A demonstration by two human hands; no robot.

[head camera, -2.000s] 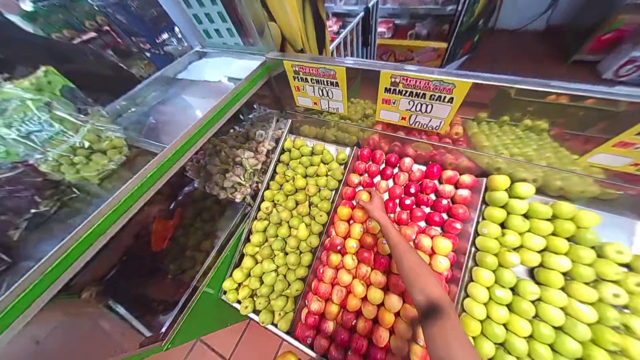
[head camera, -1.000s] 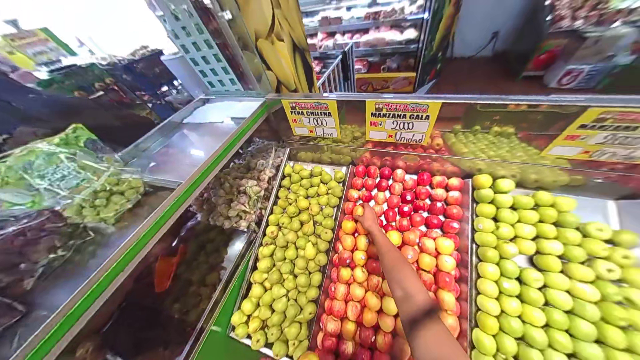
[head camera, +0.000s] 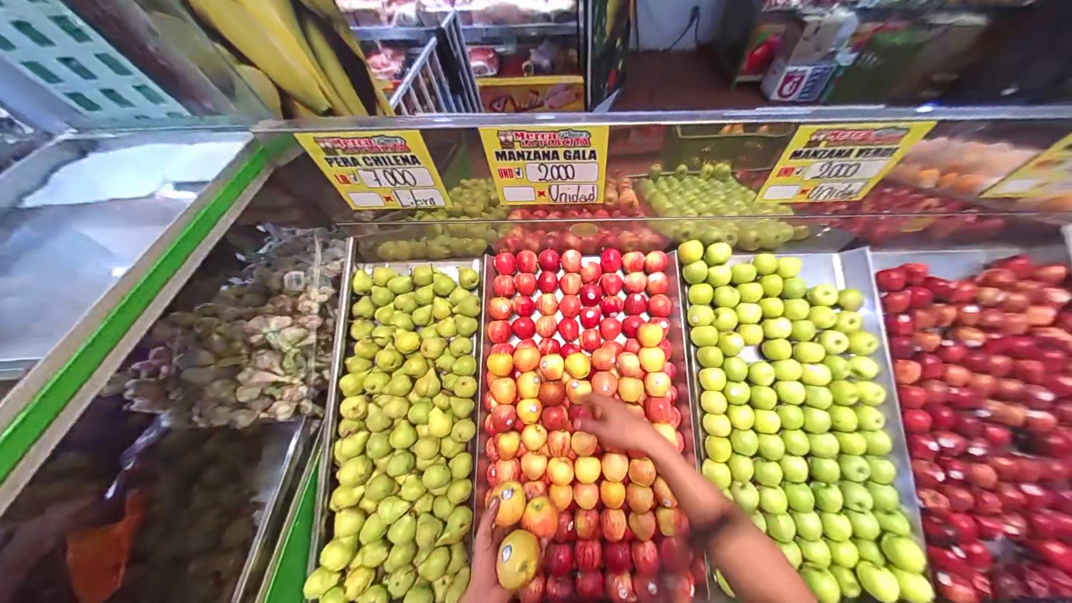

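Rows of red and yellow apples (head camera: 590,316) fill the middle tray. My right hand (head camera: 615,423) reaches over them from the lower right, its fingertips on a red apple in the middle rows; whether they grip it is unclear. At the bottom, my left hand (head camera: 488,557) holds several yellowish apples (head camera: 518,559) bearing small stickers, above the near rows. Its palm is partly hidden by the fruit and cut off by the frame's lower edge.
Green pears (head camera: 410,419) lie left of the apples, and green apples (head camera: 779,402) to the right. Darker red apples (head camera: 988,402) are farther right. A glass panel with yellow price signs (head camera: 544,166) stands behind the trays. Garlic-like bulbs (head camera: 276,356) lie at left.
My left hand with several apples has come into view at the bottom. My right hand has moved from the tray's left-hand upper rows to nearer, more central rows. The view has turned right.
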